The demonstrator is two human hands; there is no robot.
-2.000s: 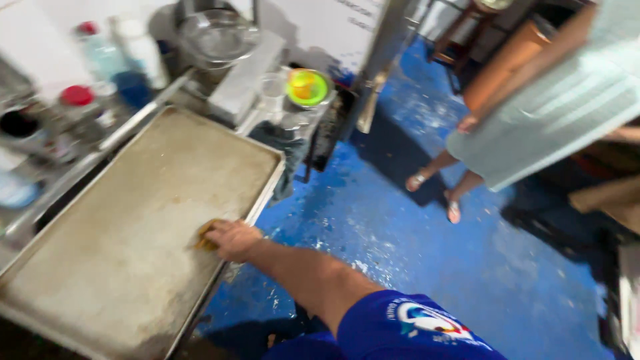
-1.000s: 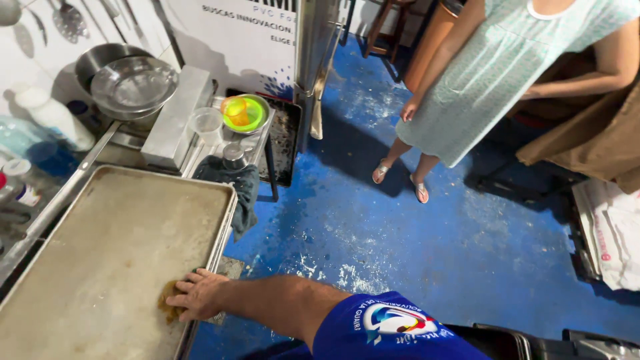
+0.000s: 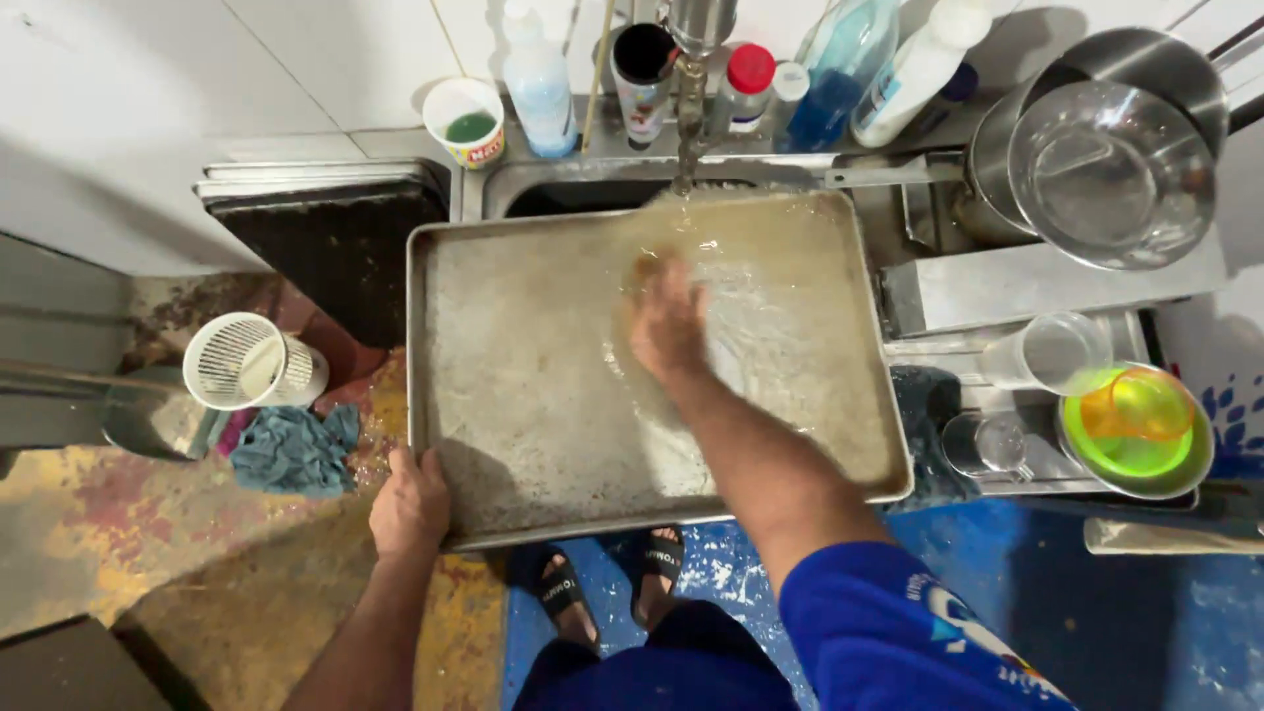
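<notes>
A large metal baking tray (image 3: 533,365) lies across the sink (image 3: 494,188), wet on its right half. Water runs from the faucet (image 3: 691,109) onto its far edge. My left hand (image 3: 410,504) grips the tray's near left corner. My right hand (image 3: 670,316), blurred by motion, is on the tray's inner surface right of the middle, with a brownish scrubbing pad (image 3: 647,267) under its fingertips; the pad is mostly hidden.
Bottles (image 3: 541,94) and a white tub (image 3: 464,123) line the sink's back. Dark trays (image 3: 316,237) lean at left, above a white basket (image 3: 247,362) and a cloth (image 3: 294,449). At right are steel bowls (image 3: 1111,178), plastic cups (image 3: 1062,351) and a lime-green bowl (image 3: 1126,425).
The view has swung left to the sink, and the other person is out of view. My right hand with the pad is farther in on the tray. My left hand and running water now show.
</notes>
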